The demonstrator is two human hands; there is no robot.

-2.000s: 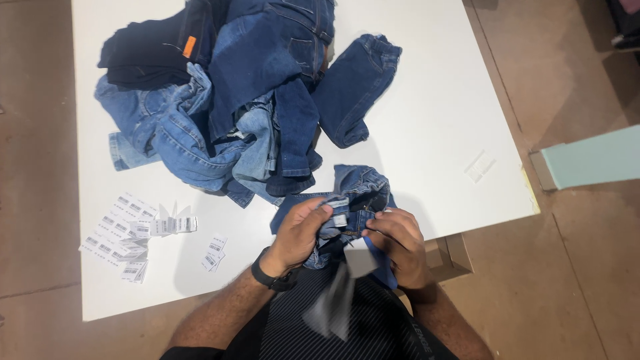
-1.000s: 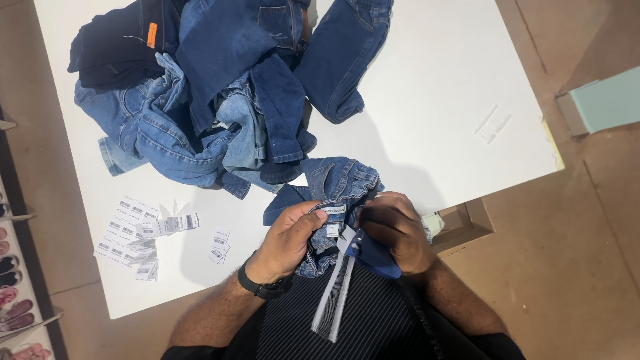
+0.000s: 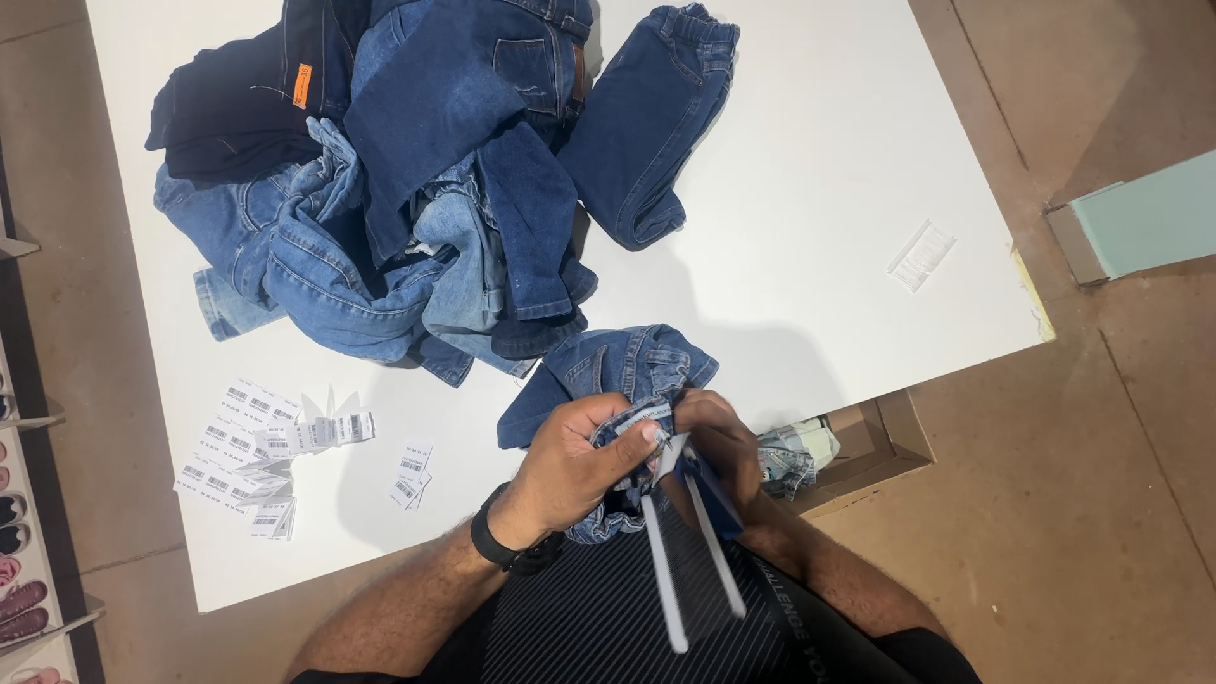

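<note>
A small pair of blue denim jeans [image 3: 617, 366] lies at the table's near edge, its waistband drawn toward me. My left hand [image 3: 584, 461] grips that waistband, thumb beside the sewn-in label [image 3: 648, 418]. At the waistband's other side, my right hand [image 3: 717, 432] is closed on a dark blue tag [image 3: 712, 494], its fingers blurred and partly hidden. Two pale strips [image 3: 665, 579] hang below the hands, and a small white tag [image 3: 672, 454] sits between them. What joins the strips is hidden.
A heap of jeans [image 3: 408, 171] covers the white table's [image 3: 807, 237] far left, with folded jeans [image 3: 655, 123] beside it. Barcode stickers [image 3: 237, 446] lie left; clear plastic fasteners [image 3: 921, 255] lie right. Below the near edge stands a cardboard box [image 3: 874, 456] with clothing. Shoes line a shelf [image 3: 47, 570].
The hanging pale strips, close together a second ago, now hang apart. Both hands remain at the waistband of the small jeans. The view has shifted somewhat.
</note>
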